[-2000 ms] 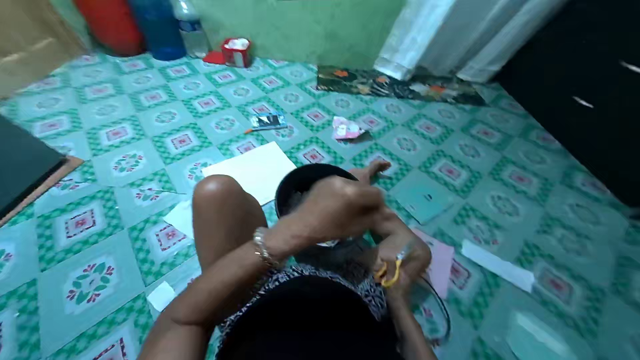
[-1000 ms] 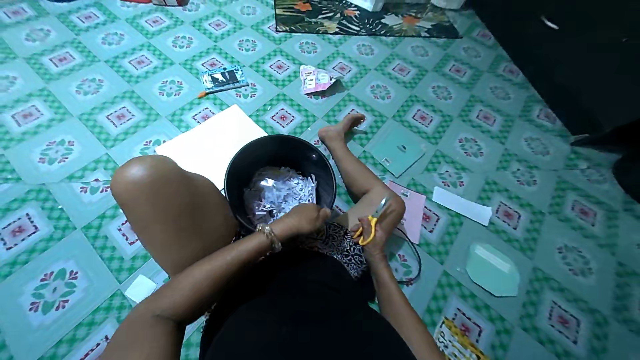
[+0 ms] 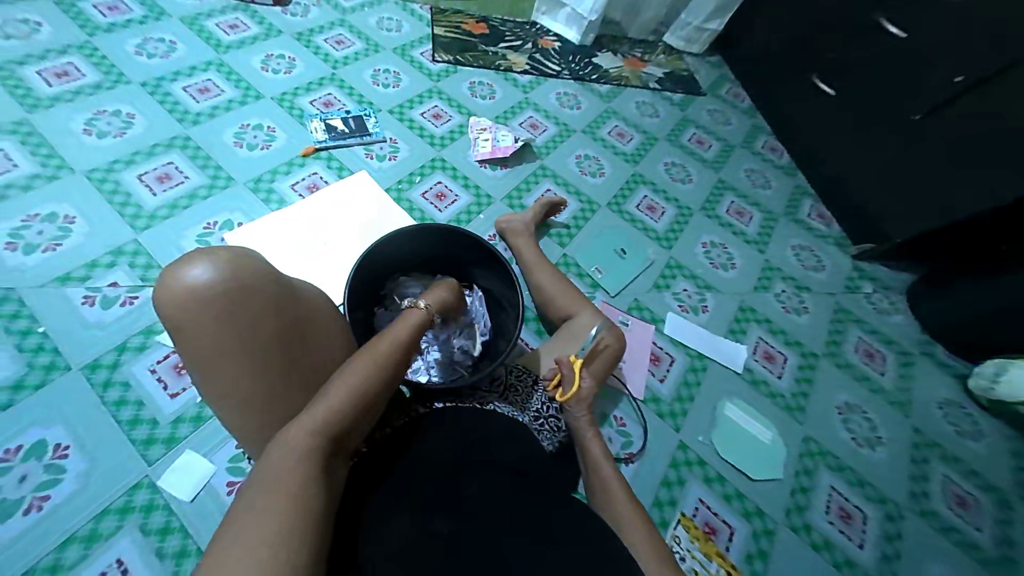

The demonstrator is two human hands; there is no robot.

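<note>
My left hand [image 3: 444, 298], with a bracelet at the wrist, reaches into a black round tub [image 3: 358, 276] between my legs. Its fingers are hidden among shiny shredded strips [image 3: 440, 360], so its grip does not show. Yellow-handled scissors [image 3: 569, 379] are in my right hand [image 3: 578, 392], beside my bent right knee, with the blades pointing up and away. A large white sheet [image 3: 320, 228] lies on the floor beyond my left knee, partly behind the tub.
On the tiled-pattern floor lie a pink card [image 3: 636, 344], a green card [image 3: 613, 258], a white strip [image 3: 706, 342], a pale green piece [image 3: 748, 438], a crumpled pink wrapper [image 3: 494, 140] and a paintbrush [image 3: 344, 146]. Dark furniture with handles [image 3: 840, 104] stands at the upper right.
A second ago my left hand was at the tub's near right rim; now it is down inside, among the strips. The scissors remain in my right hand.
</note>
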